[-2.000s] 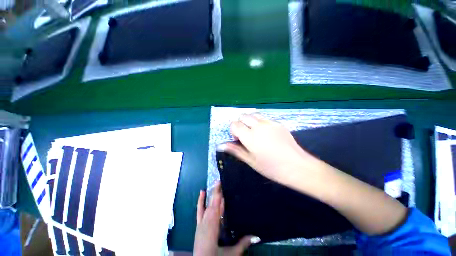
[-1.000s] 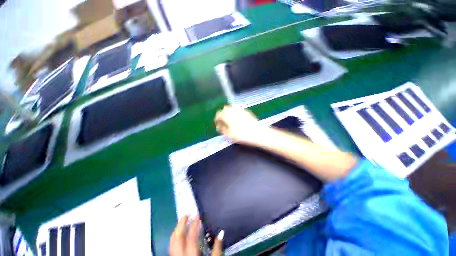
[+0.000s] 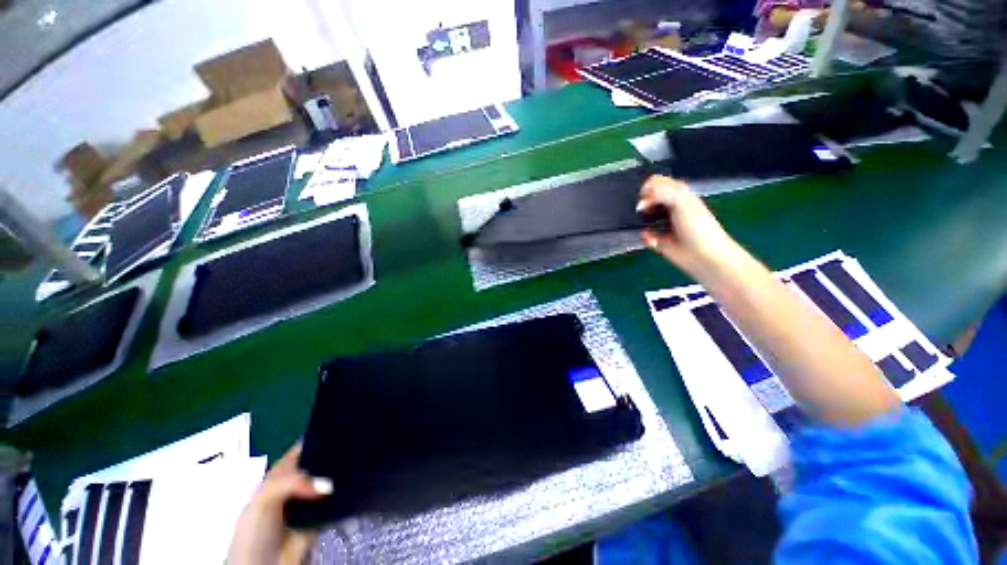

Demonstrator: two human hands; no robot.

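Observation:
A black panel point(image 3: 464, 414) lies over a silvery textured pad point(image 3: 613, 497), its left end reaching past the pad. A blue-and-white tab point(image 3: 595, 388) is near its right end. My left hand point(image 3: 278, 508) grips the panel's lower left corner, thumb on top, partly cut off by the bottom edge. My right hand point(image 3: 676, 224) is stretched forward, its fingers closed on the right end of a second black panel point(image 3: 563, 221). That panel lies at a slant over its own silvery pad point(image 3: 502, 270). The fingertips of my right hand are blurred.
Strip sheets lie at the lower left point(image 3: 166, 497) and right point(image 3: 856, 304), partly behind my right forearm. More panels on pads stand at left point(image 3: 271, 276) and back right point(image 3: 740, 149). Cardboard boxes point(image 3: 243, 88) are behind the bench. Part of a person shows at the top right.
The view has swung up and right. My right hand has moved from the near panel to the far one. The near panel has shifted left on its pad, held by my left hand.

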